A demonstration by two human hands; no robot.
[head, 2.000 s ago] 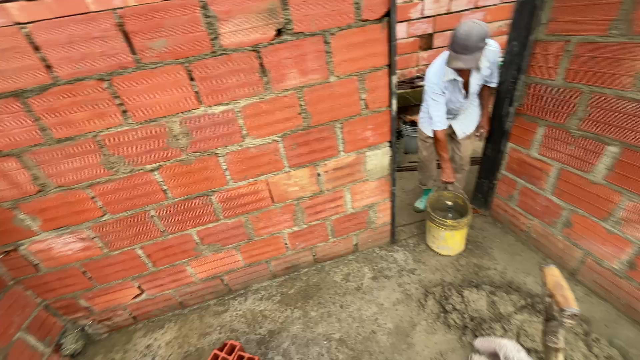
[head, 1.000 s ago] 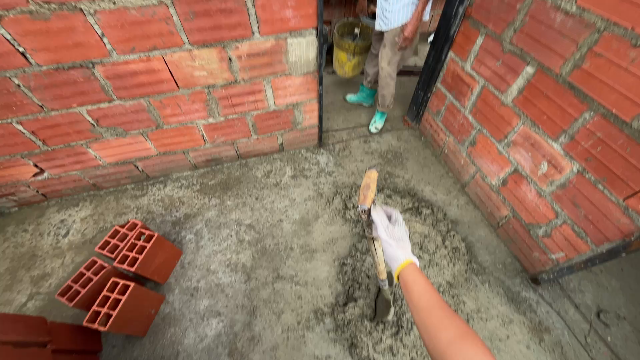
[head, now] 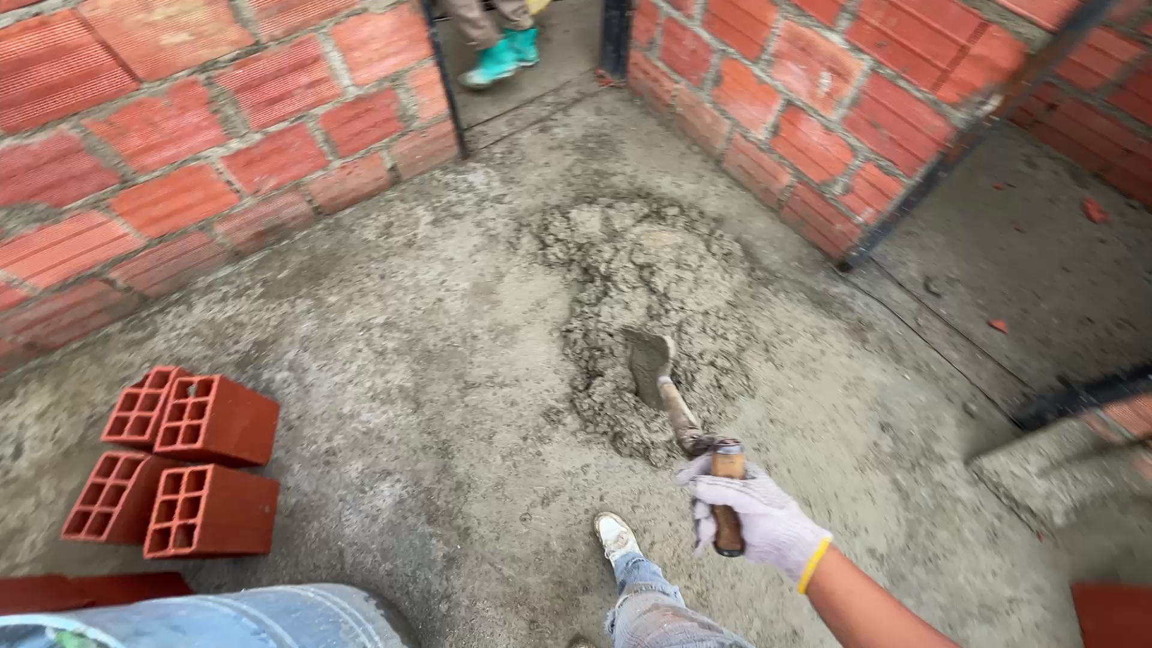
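My right hand (head: 760,513), in a pale work glove with a yellow cuff, grips the wooden handle of a short-handled shovel (head: 679,418) at lower right. The metal blade rests on a pile of wet mortar (head: 661,270) spread over the concrete floor. My left hand is outside the frame.
Hollow clay bricks (head: 229,513) stand at left, above a blue plastic barrel (head: 225,621). Brick walls (head: 279,117) flank a doorway at the top, where a person in turquoise boots (head: 493,65) stands. A second doorway opens at right. My shoe (head: 616,535) is just below the mortar.
My gloved hand now grips the shovel by its end handle, and the blade has turned away from me onto the mortar. The person carried the yellow bucket back through the doorway. The view has shifted downward.
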